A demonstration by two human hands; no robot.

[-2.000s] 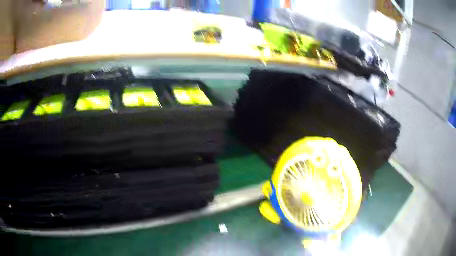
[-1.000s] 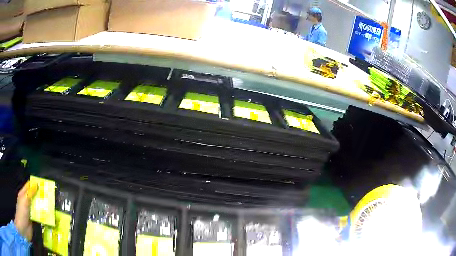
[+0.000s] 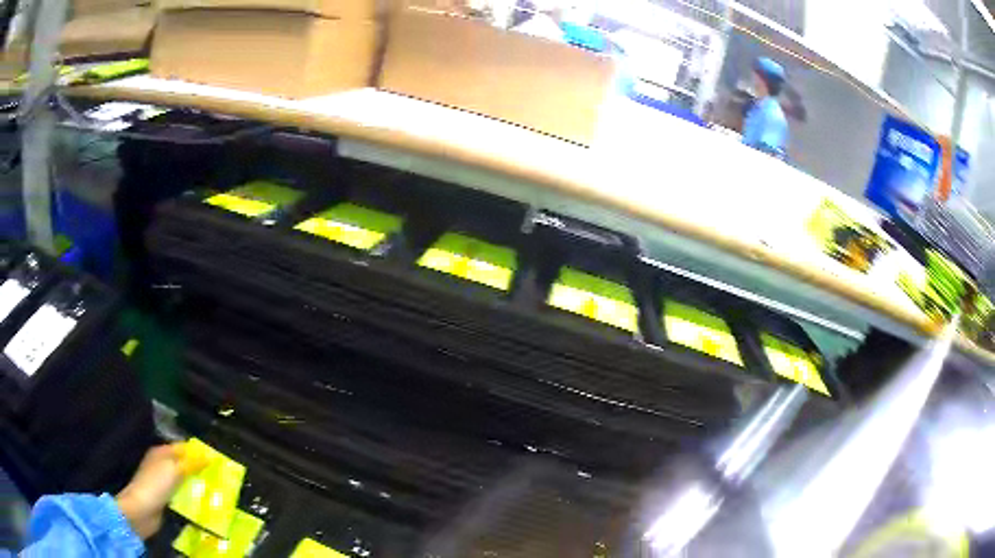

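My left hand (image 3: pixel 151 490), in a blue sleeve, is at the lower left. Its fingers, with yellow coverings, pinch the top-left corner of a lime piece (image 3: pixel 207 490). This piece is tilted over another lime piece (image 3: pixel 224 537) in the near black tray, which the bottom edge cuts off. Part of a third lime piece (image 3: pixel 316 548) shows to the right. Whether the held piece touches the one below, I cannot tell. My right hand is not in view.
A thick black tray stack (image 3: pixel 436 338) with lime pieces in its slots stands behind, under a white shelf (image 3: pixel 676 174) bearing cartons (image 3: pixel 491 71). White-labelled trays (image 3: pixel 82 381) stand left, beside a metal post (image 3: pixel 39 142). Glare covers the lower right. A person (image 3: pixel 766 109) stands beyond.
The view has swung left, so the stack and shelf sit further right in the picture. The fan is now mostly out of view. My left hand still holds a lime piece.
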